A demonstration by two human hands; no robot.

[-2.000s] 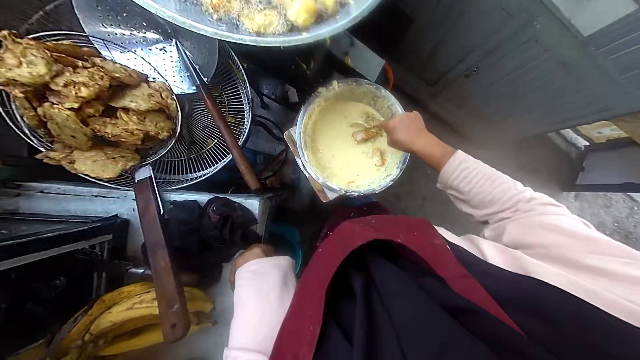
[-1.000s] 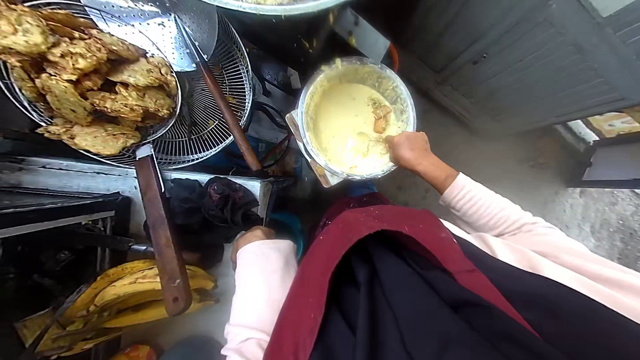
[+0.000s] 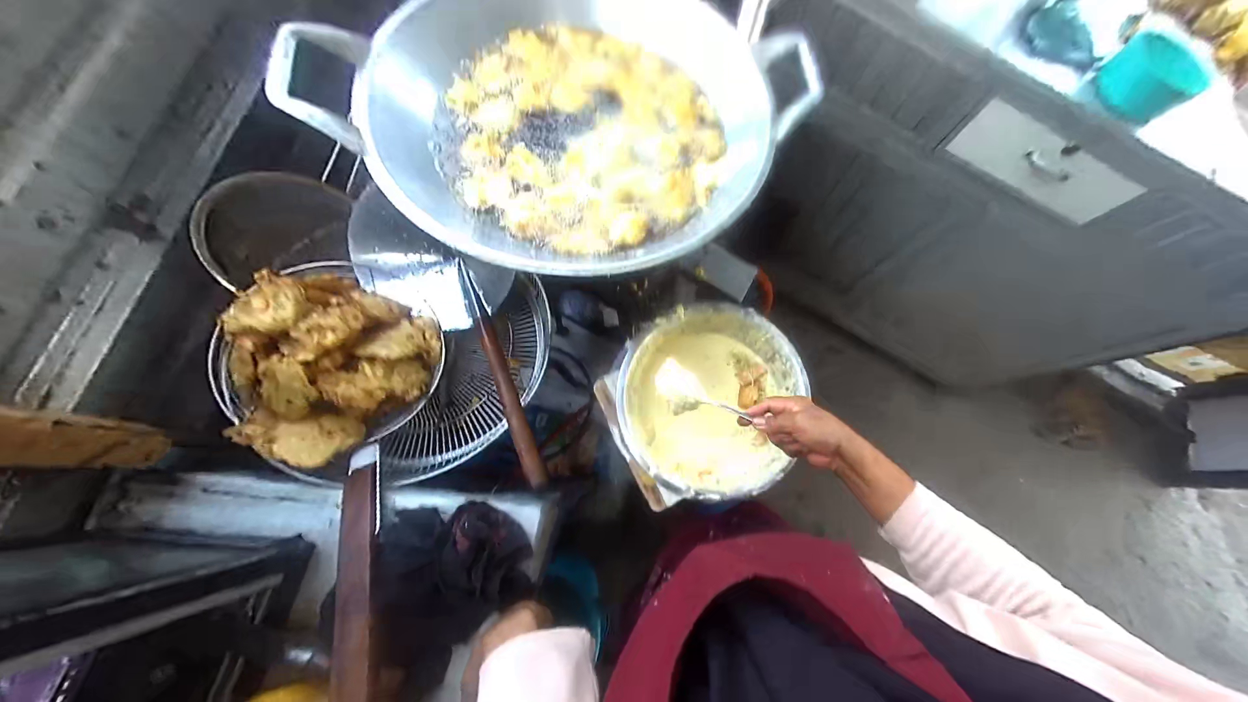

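Observation:
My right hand (image 3: pixel 801 429) is closed on the handle of a metal spoon (image 3: pixel 717 405) over the right side of a bowl of pale yellow batter (image 3: pixel 673 444). Brown pieces (image 3: pixel 751 383) lie in the batter beside the spoon. My left hand (image 3: pixel 507 634) is low in the view, near a dark crumpled cloth (image 3: pixel 487 556); its fingers are mostly hidden, so its hold cannot be told. Above the bowl stands a large two-handled metal wok (image 3: pixel 409 185) with yellow pieces frying in bubbling oil (image 3: pixel 585 146). Left of the bowl, fried fritters (image 3: pixel 331 351) are heaped in a wire skimmer with a wooden handle (image 3: pixel 356 575).
A broad metal turner (image 3: pixel 414 278) with a wooden handle lies over a round wire rack (image 3: pixel 487 400) between fritters and bowl. A round sieve (image 3: pixel 268 224) is at the upper left. Grey cabinets (image 3: pixel 975 244) line the right, with a turquoise container (image 3: pixel 1150 78) on top.
The view has tilted up, showing much more of the wok. My right hand remains at the bowl's right side, and the spoon now shows above the batter. My left hand stays low by the cloth.

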